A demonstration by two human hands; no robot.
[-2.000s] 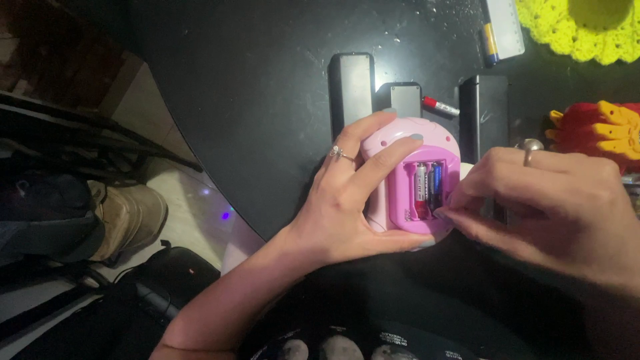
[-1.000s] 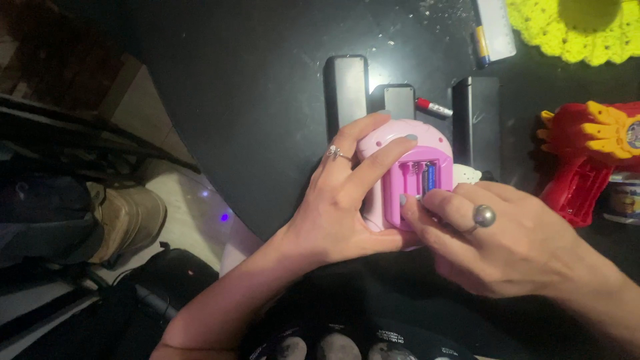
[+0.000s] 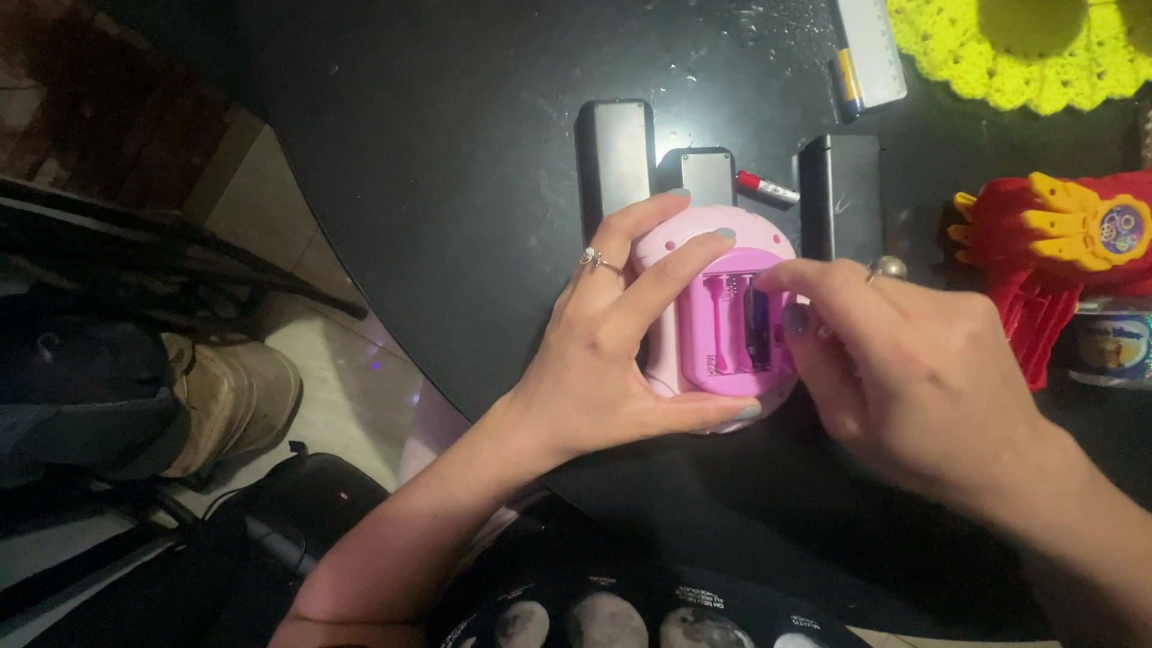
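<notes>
My left hand [image 3: 621, 333] grips a pink plastic toy [image 3: 670, 355] around its left side, its battery compartment [image 3: 731, 328] uncovered and facing up. One dark battery [image 3: 758, 333] lies in the right part of the compartment; the left part shows bare pink plastic and metal springs. My right hand [image 3: 900, 360] is at the compartment's right edge, index fingertip at the battery's upper end and thumb beside it. Whether the right fingers hold anything is hidden. Just above the toy lie a red and white battery [image 3: 767, 189] and a small remote control [image 3: 707, 177].
A longer remote [image 3: 616, 153] and a black box-like object [image 3: 841, 198] lie beyond the toy. Farther right are a battery [image 3: 848, 76] against a pale ruler-like object [image 3: 873, 54], a yellow crocheted mat [image 3: 1035, 63], a red and yellow toy [image 3: 1026, 225] and a labelled container [image 3: 1111, 346].
The silvery battery seen in the left part of the compartment two seconds ago is out of it. My right hand has moved from the compartment's lower end to its upper right side.
</notes>
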